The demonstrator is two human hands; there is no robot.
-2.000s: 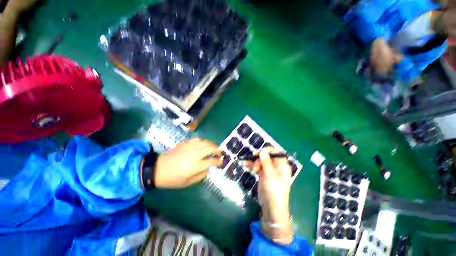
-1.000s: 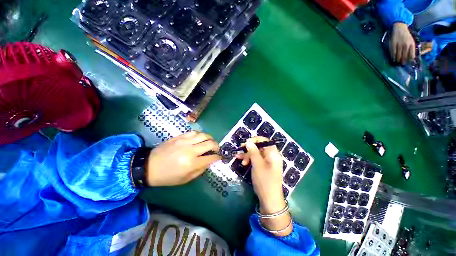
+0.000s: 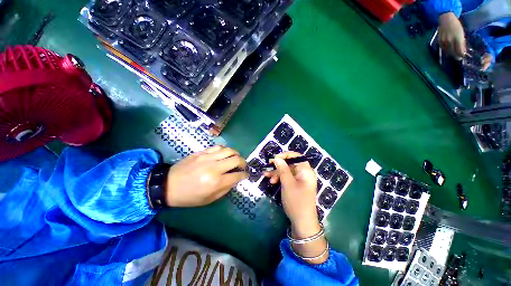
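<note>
A white carrier sheet [image 3: 348, 177] with rows of black moulded parts [image 3: 328, 168] lies tilted on the green bench. My right hand [image 3: 297, 187], with bracelets at the wrist, holds a dark pen-like tool [image 3: 301, 160] over the sheet, its tip pointing left at a black part [image 3: 256, 168]. My left hand [image 3: 206, 176], with a black wristband, reaches the sheet's left edge, its fingertips close together beside the tool's tip; whether they hold something cannot be seen. A pale liner sheet with tiny dots [image 3: 182, 136] lies partly under my left hand.
A thick stack of black blister trays [image 3: 185, 50] stands at the upper left, a red fan [image 3: 50, 98] at the left. A second loaded sheet [image 3: 395, 220], a small white square [image 3: 373, 167] and small loose parts [image 3: 433, 172] lie right. Another person's hands [image 3: 451, 36] work at the upper right.
The view has steadied and shifted since the oldest frame. Between the last two frames my hands and the tool stay almost in place. The other person's hands have moved.
</note>
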